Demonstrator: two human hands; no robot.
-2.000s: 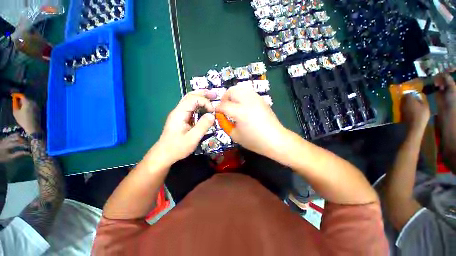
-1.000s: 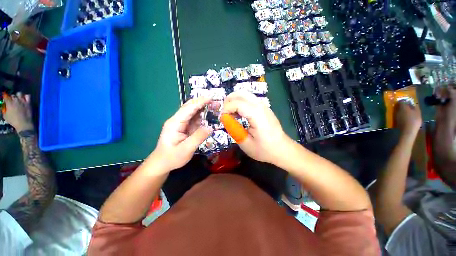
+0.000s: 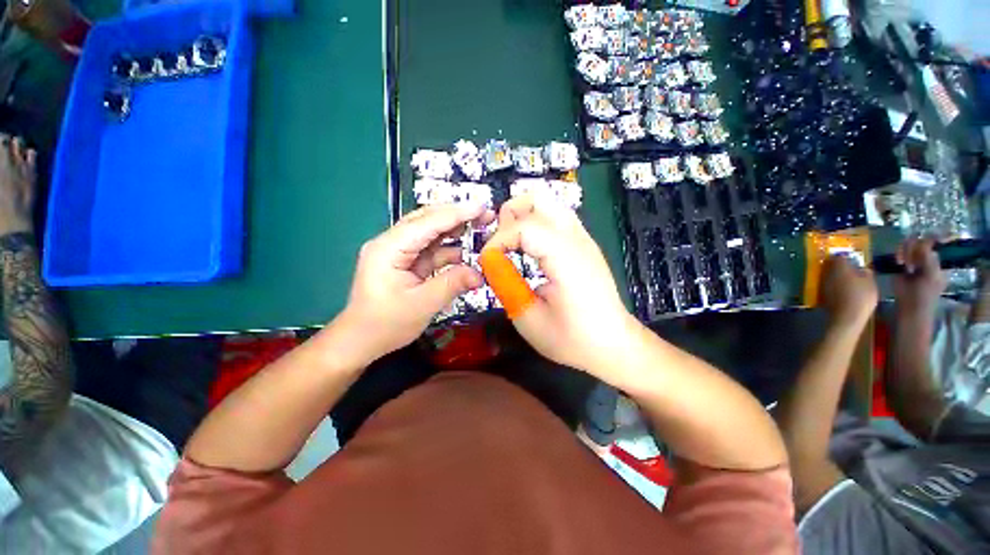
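Note:
Small whitish device modules (image 3: 497,155) stand in rows on a mostly hidden tray in front of me. My left hand (image 3: 407,276) is over the left part of these rows, fingers and thumb closed around a small device module (image 3: 476,236), which is mostly hidden by the fingers. My right hand (image 3: 559,276) meets it from the right and holds an orange-handled tool (image 3: 507,284). The tool's tip is hidden by the fingers.
A blue bin (image 3: 152,206) with several dark units (image 3: 174,65) stands at left. A full parts tray (image 3: 648,74) and a partly filled black tray (image 3: 695,249) are at right. Loose black parts (image 3: 798,119) lie beyond. A neighbour's hand (image 3: 850,291) holds an orange fixture (image 3: 825,255).
The view has shifted, so the blue bin sits further left. My hands stay together over the modules. More of the orange handle shows than two seconds ago. The left neighbour's hand has moved upward.

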